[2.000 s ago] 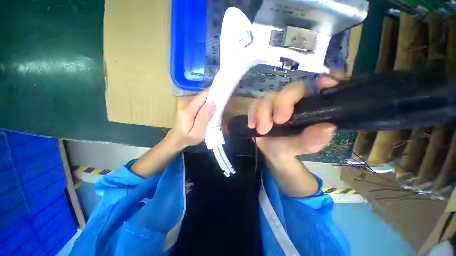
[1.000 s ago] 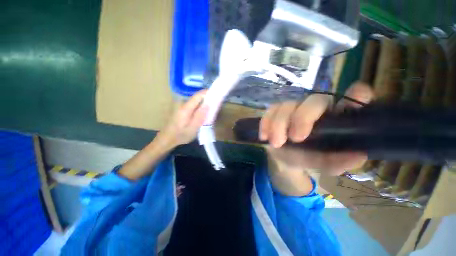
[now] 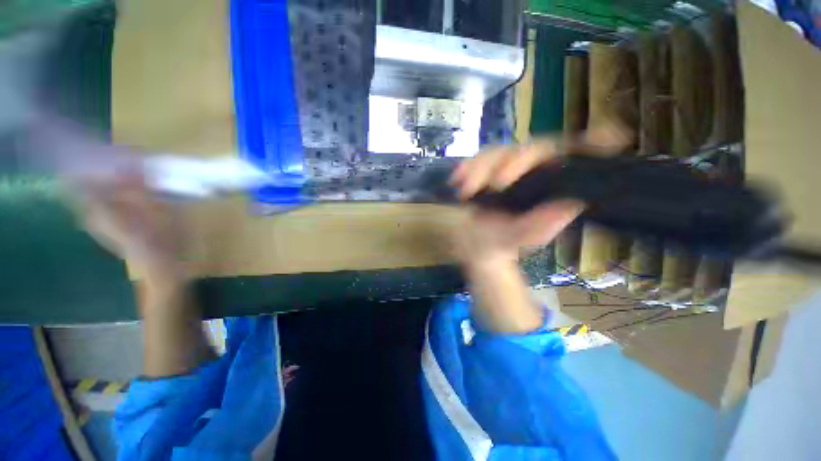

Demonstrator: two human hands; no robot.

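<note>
My left hand (image 3: 135, 216) is at the left, strongly blurred, closed around a curved housing (image 3: 193, 174) whose white end points right toward the blue tray; its other end smears out to the left. My right hand (image 3: 513, 194) is wrapped around the black electric screwdriver (image 3: 648, 198), held nearly level in front of the screw feeder (image 3: 446, 63). The driver's narrow front end points left and is blurred; I cannot tell whether a screw is on it. The housing and the driver are apart.
The blue tray (image 3: 266, 108) and dotted mat (image 3: 333, 90) lie left of the feeder. A cardboard work pad (image 3: 333, 236) lies on the green bench (image 3: 360, 286). At the right, cardboard dividers (image 3: 612, 99) stand in rows with thin dark wires at their lower ends. The driver cord (image 3: 806, 258) trails right.
My left hand has swung far left with the housing, away from the feeder and driver. My right hand still holds the driver, now nearer the feeder front. The view has shifted right.
</note>
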